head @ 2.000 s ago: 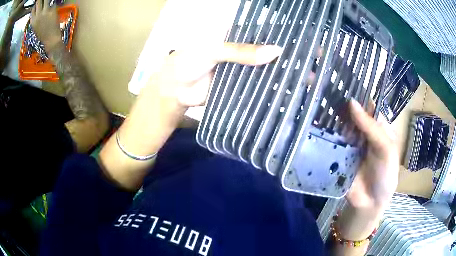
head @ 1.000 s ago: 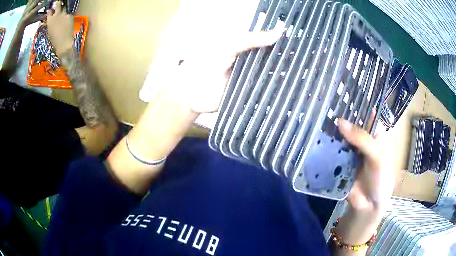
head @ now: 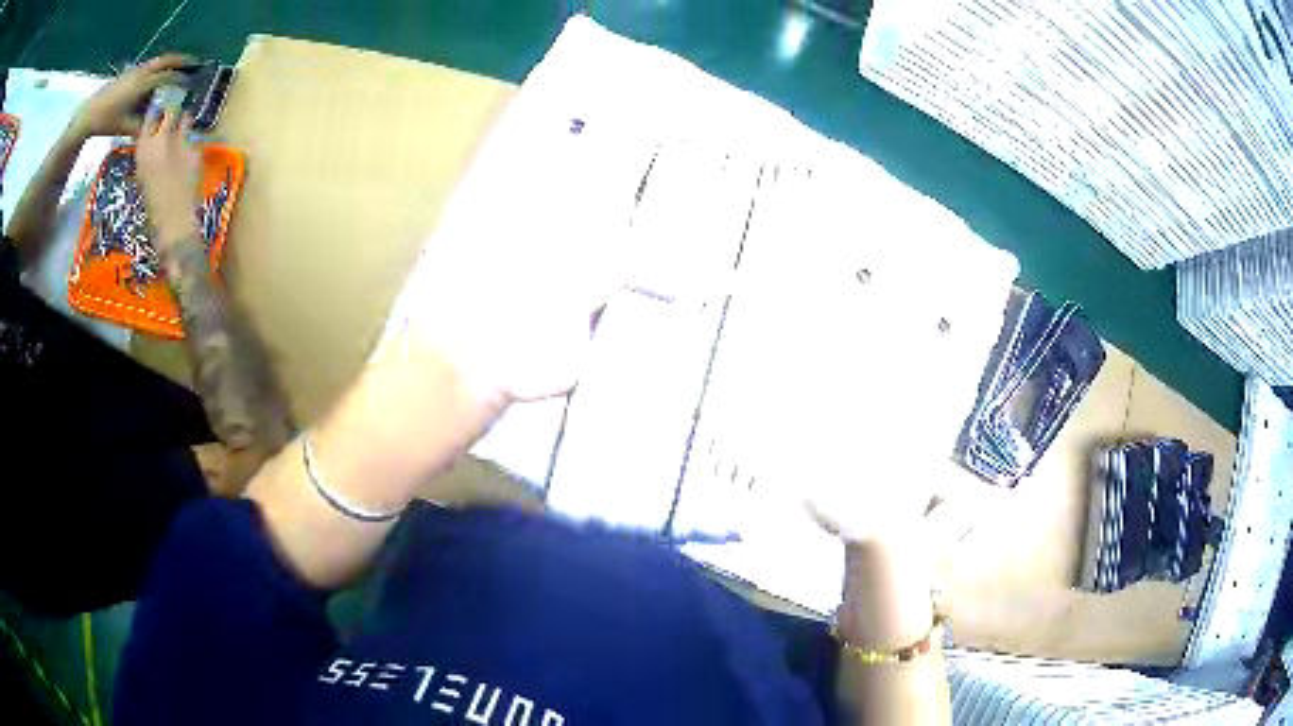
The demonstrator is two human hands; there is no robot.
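Note:
A wide white blister tray (head: 879, 213) lies in front of me, strongly overexposed, with a few small dark holes and thin dark lines across its middle. My left hand (head: 496, 312) reaches over its left part, washed out to white, with its fingertips near the middle. My right hand (head: 879, 546) is at its lower right edge, also blurred and washed out. The glare hides what, if anything, either hand holds. No fanned batch of frames can be made out.
A loose frame pile (head: 1032, 390) and an upright row of frames (head: 1151, 514) are on the cardboard (head: 355, 156) at right. Stacked trays (head: 1078, 114) stand at upper right, more at lower right. A neighbouring person's arm (head: 199, 312) crosses an orange parts tray (head: 121, 291).
The fanned batch between my hands is no longer visible, and the white tray behind it now shows. My right hand has moved left in view. The surroundings have shifted down at left and left at right.

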